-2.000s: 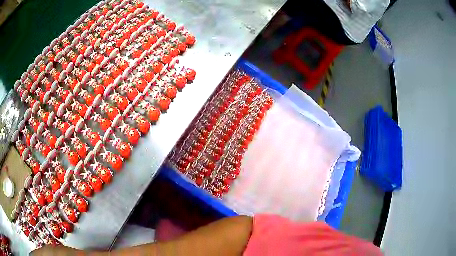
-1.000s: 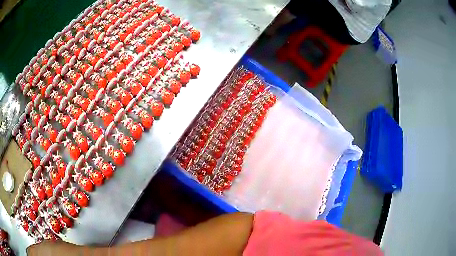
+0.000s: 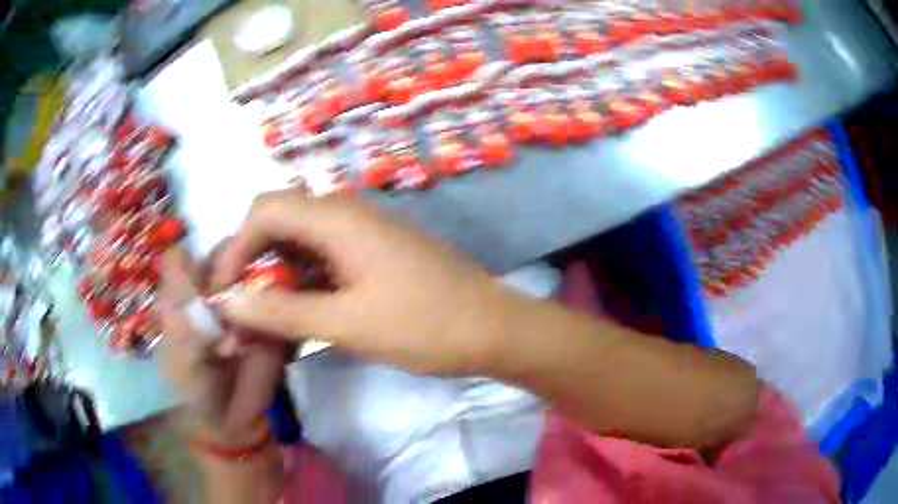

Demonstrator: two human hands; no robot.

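Observation:
My right hand (image 3: 369, 281) pinches a small red figure (image 3: 268, 271) between thumb and fingers. My left hand (image 3: 212, 359) is beside it, fingertips close to the right hand's, and holds a small white piece (image 3: 202, 319) against or near the red figure; motion blur hides whether they touch. Finished pieces (image 3: 453, 156) lie in slanting rows on the metal table behind my hands. A heap of loose red figures (image 3: 133, 236) lies to the left of my hands, with a paler heap of white pieces (image 3: 74, 148) behind it.
The metal table (image 3: 551, 212) runs across the view. A tan cardboard pad (image 3: 305, 22) with a white spot (image 3: 263, 29) is at the top. A blue-rimmed crate (image 3: 697, 281) with a white liner (image 3: 788, 325) and rows of pieces stands at the right. White cloth (image 3: 423, 413) lies below my forearm.
The view has swung left, so the rows and crate sit further right. Both hands are now in view, together at the left with a figure; before, only the right forearm showed at the bottom.

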